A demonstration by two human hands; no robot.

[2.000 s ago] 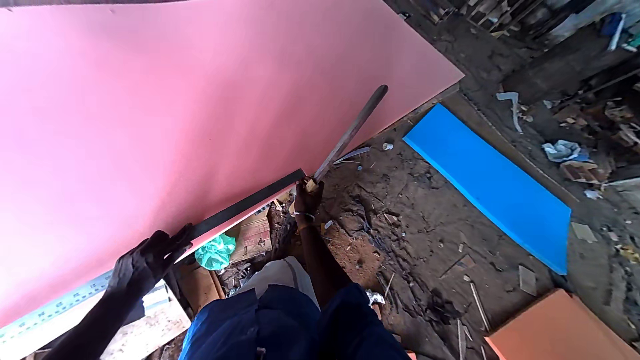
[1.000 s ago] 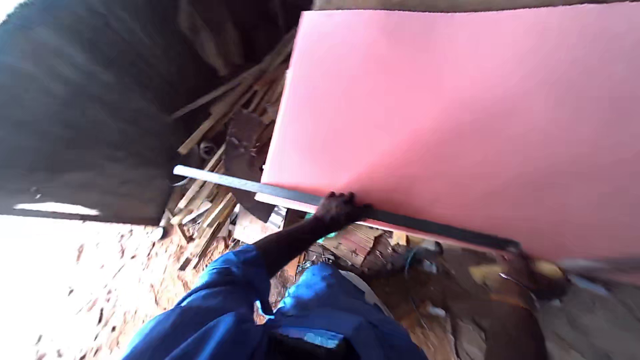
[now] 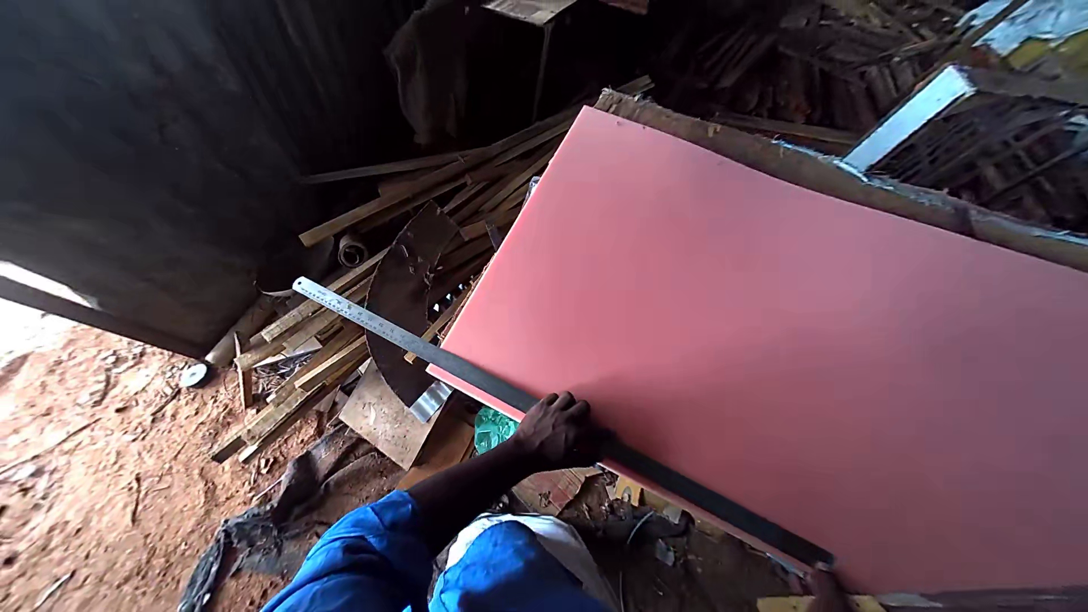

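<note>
A large pink sheet (image 3: 765,340) lies on a worn support. Along its near edge runs a long metal ruler (image 3: 476,375), its marked silver end sticking out past the sheet's left corner. My left hand (image 3: 561,432) presses down on the middle of the ruler, with curled fingers over it. At the bottom right, my right hand (image 3: 824,586) is at the ruler's other end, mostly cut off by the frame's edge. Whether it grips anything cannot be told. A yellowish handle-like piece (image 3: 816,603) lies beside it.
Wooden strips (image 3: 340,357) are heaped left of the sheet, with a curved dark piece (image 3: 399,314) among them. A green plastic bag (image 3: 495,429) shows under the near edge. A dark panel (image 3: 153,170) stands at the left. A white-faced beam (image 3: 909,119) is behind the sheet.
The view has swung left. Two seconds ago my right hand held a long bar-like tool, which is not seen now. My left hand stays on the ruler.
</note>
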